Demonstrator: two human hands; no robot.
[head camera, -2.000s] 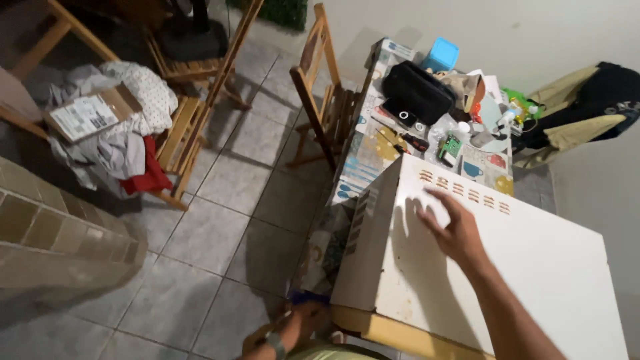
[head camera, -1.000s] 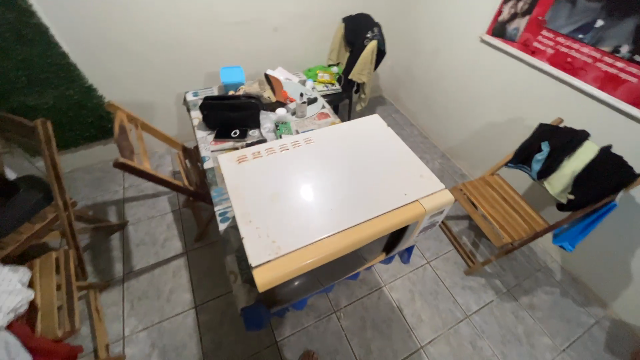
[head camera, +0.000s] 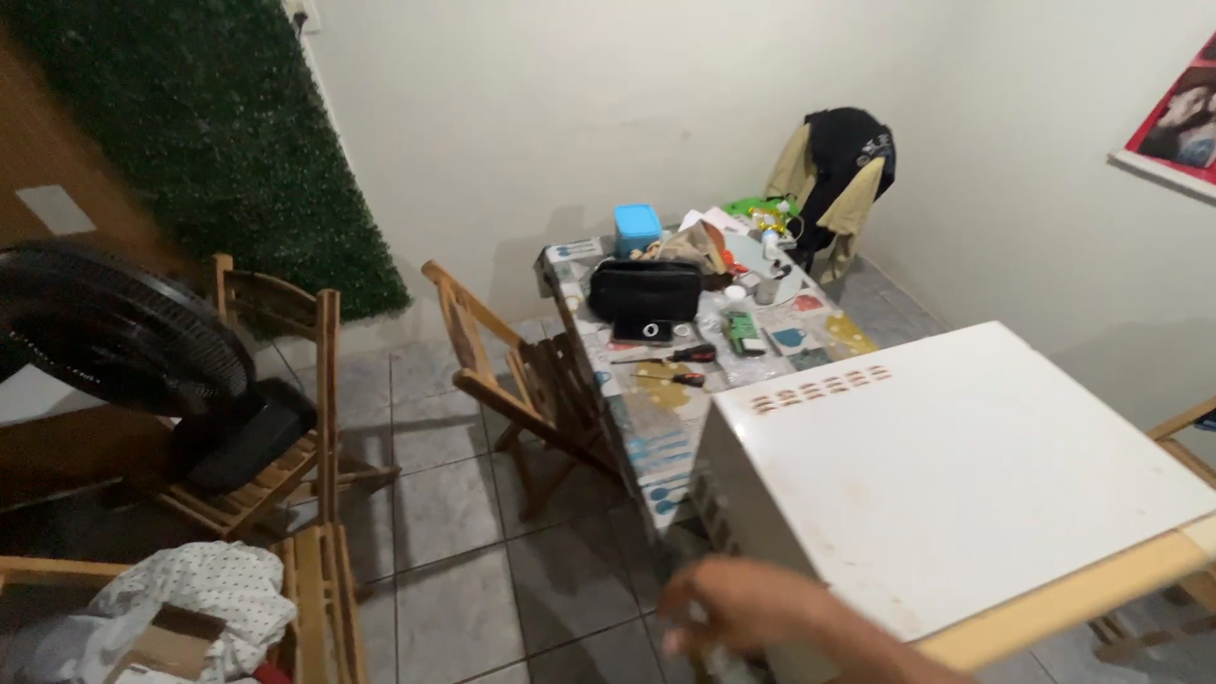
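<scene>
My right hand (head camera: 736, 603), blurred by motion, reaches in from the lower right beside the left side of a white microwave oven (head camera: 959, 465). Its fingers are bent and point left and down; whether they hold anything is not clear. My left hand is out of view. The microwave, with rusty vent slots on top and a tan front edge, rests on the near end of a table with a patterned tablecloth (head camera: 655, 446). Beyond it lie two screwdrivers (head camera: 698, 354) (head camera: 689, 379), a black pouch (head camera: 646, 290), a black device (head camera: 642, 332) and a green-and-white packet (head camera: 743, 332).
A blue container (head camera: 637, 228) and small items crowd the table's far end. A wooden folding chair (head camera: 532, 389) stands at its left. Farther left are a black fan (head camera: 123, 323) on another chair and a chair heaped with cloth (head camera: 228, 579). A garment-draped chair (head camera: 841, 180) stands behind.
The view has swung left since one second ago. My right hand, over the microwave's top two seconds ago and unseen one second ago, is now beside its left side. My left hand has left the view.
</scene>
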